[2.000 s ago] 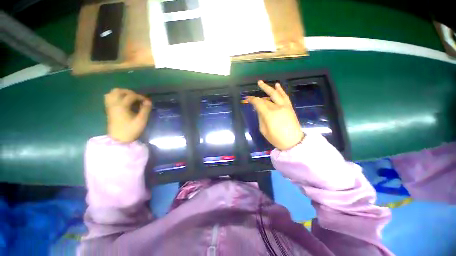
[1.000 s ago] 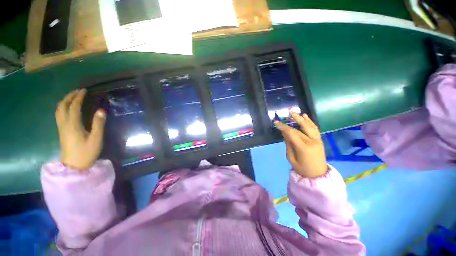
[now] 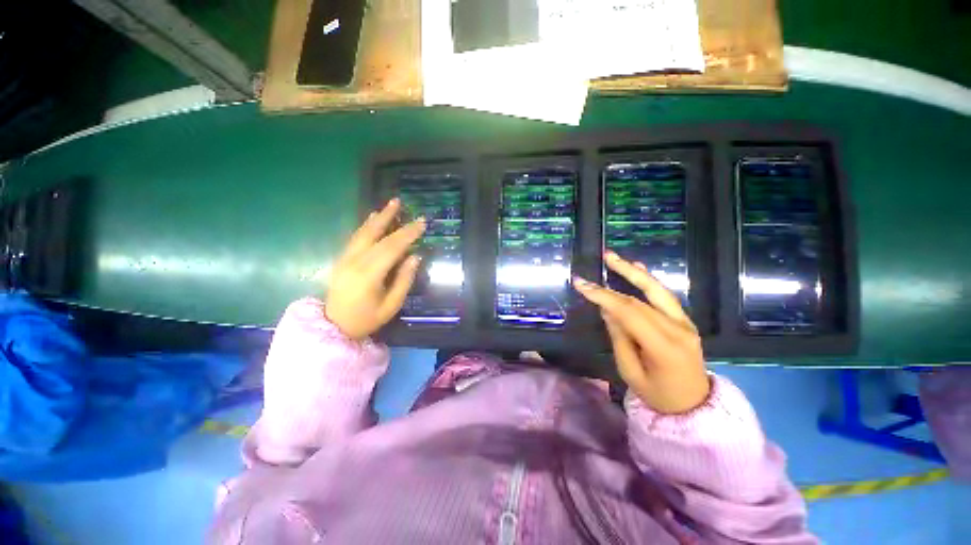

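Observation:
A black phone tray (image 3: 717, 250) lies on the green bench with several smartphones in its pockets. The leftmost phone (image 3: 439, 266), the second phone (image 3: 537, 240) and the third phone (image 3: 645, 213) show green text lines. The rightmost phone (image 3: 778, 245) shows a darker screen with faint lines. My left hand (image 3: 373, 275) is over the left edge of the leftmost phone, fingers apart, holding nothing. My right hand (image 3: 649, 335) is over the lower part of the third phone, its fingers reaching towards the gap beside the second phone. Whether a fingertip touches glass cannot be told.
A brown board (image 3: 740, 48) lies beyond the tray, with a separate dark phone (image 3: 332, 43) and glaring white sheets (image 3: 511, 80). A grey metal post (image 3: 170, 43) stands at upper left. Another black tray (image 3: 48, 240) and a person's blue sleeve (image 3: 43, 346) are at far left.
The view has shifted, so the tray sits further right. The screens changed from dark blue to green text lines. My right hand has moved from the rightmost phone to the third; my left stays at the leftmost.

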